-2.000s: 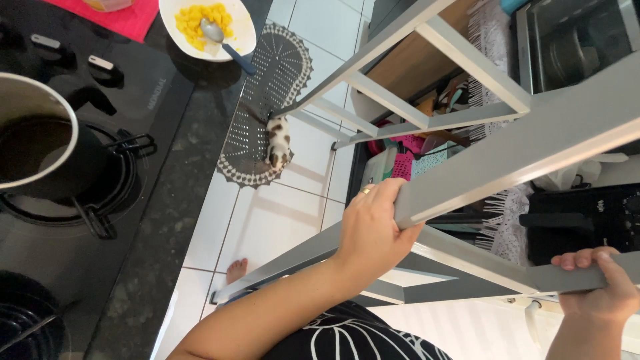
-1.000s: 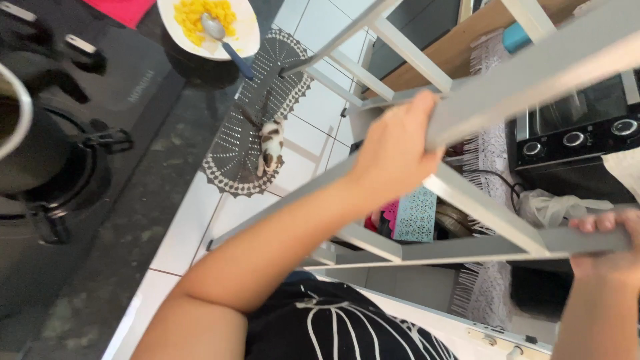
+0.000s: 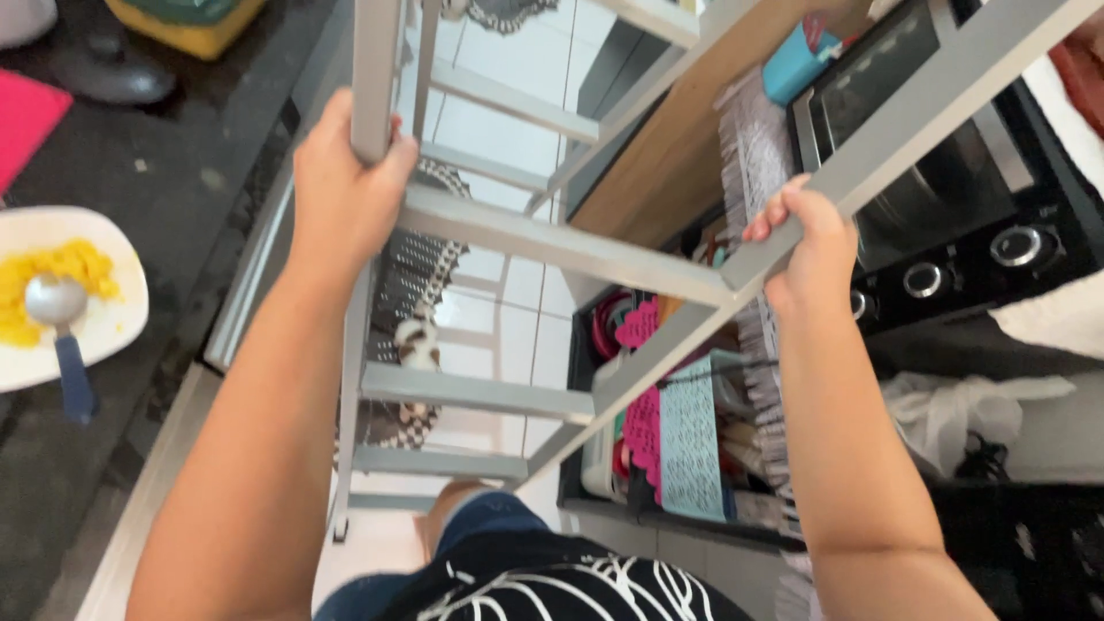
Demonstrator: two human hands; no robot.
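Observation:
A grey metal stepladder [image 3: 552,241] stands between the counter and the shelving, its rails on either side of me and its rungs running across. My left hand [image 3: 354,185] is closed around the left rail. My right hand [image 3: 806,246] grips the right rail near a rung joint, in front of the toaster oven. Through the rungs, a white and brown animal [image 3: 418,345], apparently a cat, is seen on the dark mat [image 3: 410,285] on the tiled floor.
On the dark counter [image 3: 207,172] at left is a white plate [image 3: 129,319] with yellow food and a blue-handled spoon [image 3: 73,371]. At right are a black toaster oven [image 3: 931,181], a blue cup [image 3: 793,69], a fringed cloth [image 3: 750,155] and a low bin with a light blue basket [image 3: 690,440].
The ladder has turned from slanting across the view to facing me. My left hand now holds the left rail, after being on the upper one. The view has shifted away from the stove.

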